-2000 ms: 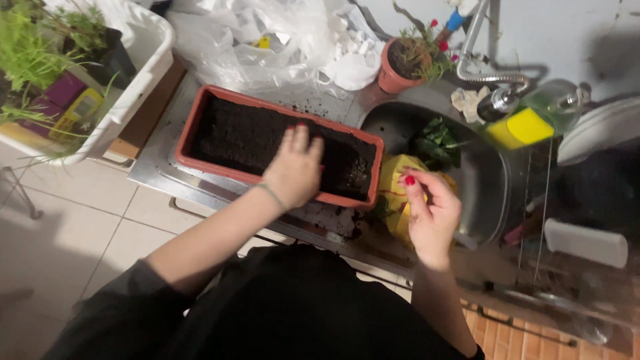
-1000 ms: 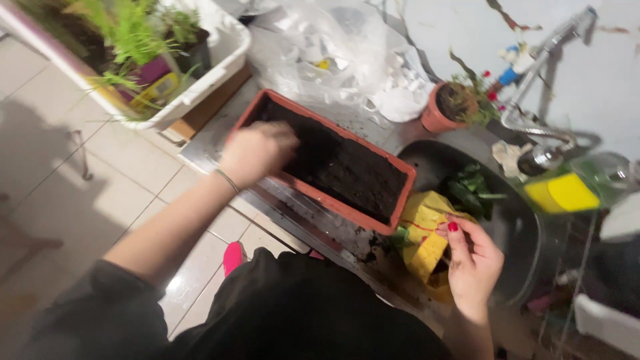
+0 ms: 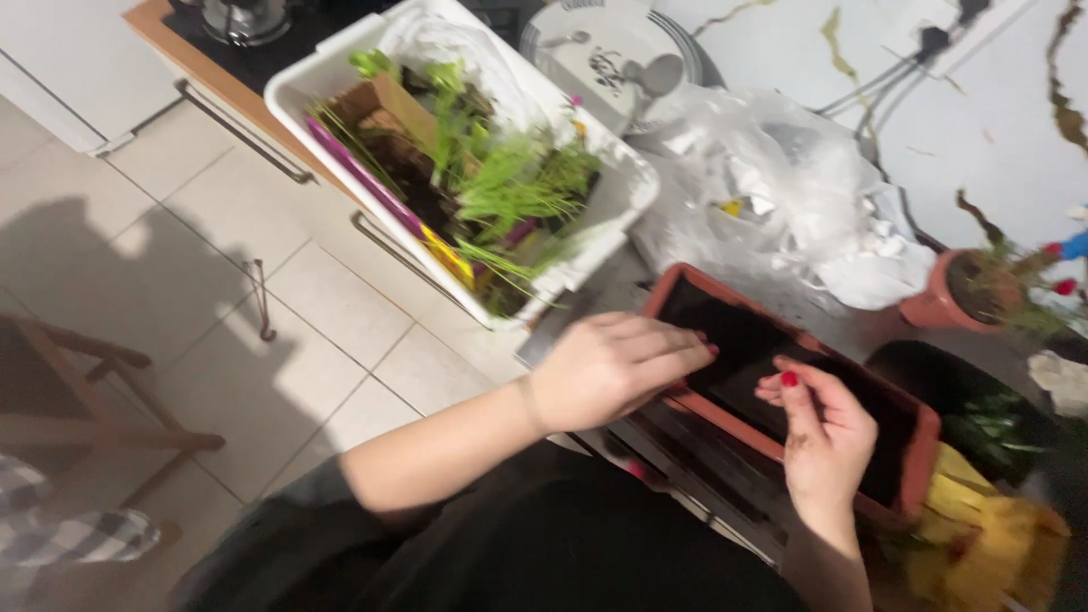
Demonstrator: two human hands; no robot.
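A terracotta-coloured rectangular planter (image 3: pixel 922 459) filled with dark soil stands on the metal counter. My left hand (image 3: pixel 625 365) is at the planter's left end, palm down over the near rim, fingers together; whether anything is under them is hidden. Above the soil near the middle is my right hand (image 3: pixel 820 425), its fingers curled with the thumb near them and some dirt on the skin. I cannot tell whether it pinches something small. Beside the planter's right end lies a crumpled yellow bag or cloth (image 3: pixel 986 535).
Up and left, a white plastic tub (image 3: pixel 625 191) holds green seedlings. Clear plastic bags (image 3: pixel 782 187) lie behind the planter, beside stacked plates (image 3: pixel 595 59). A small potted plant (image 3: pixel 956 293) stands at the right, near leaves in the dark sink. A wooden stool (image 3: pixel 102 433) is at lower left.
The view has swung left. My right hand has left the yellow bag or cloth and is now over the planter. My left hand was over the soil and is now at the planter's left end.
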